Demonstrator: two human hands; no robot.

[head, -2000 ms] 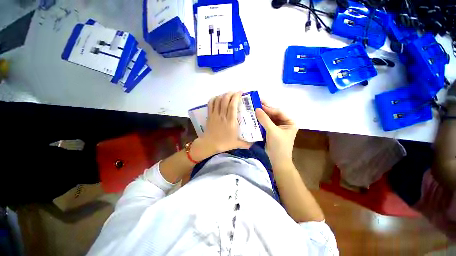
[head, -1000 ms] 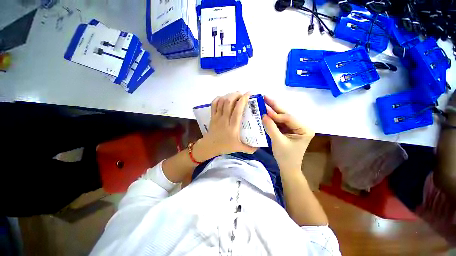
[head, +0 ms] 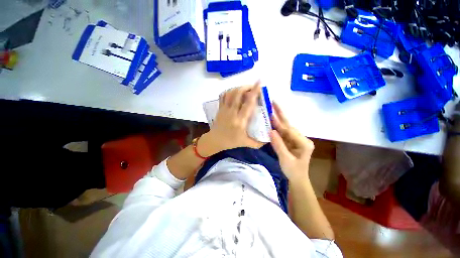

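A white retail box with a blue end lies flat between my hands at the table's front edge. My left hand is laid over the box and holds it, covering much of its face. My right hand is at the box's right, blue end, with thumb and fingers touching that edge. Whether the end flap is fully closed is hidden by the fingers. Small print shows on the box face.
Fanned boxes lie left. A tall box stack and a short pile stand at top centre. Filled blue trays lie right, before a black cable heap. Another person's arm is at the right edge. A red stool stands below.
The fingers of my left hand have shifted up and right over the box. My right hand has moved along the blue end. The whole view has shifted slightly.
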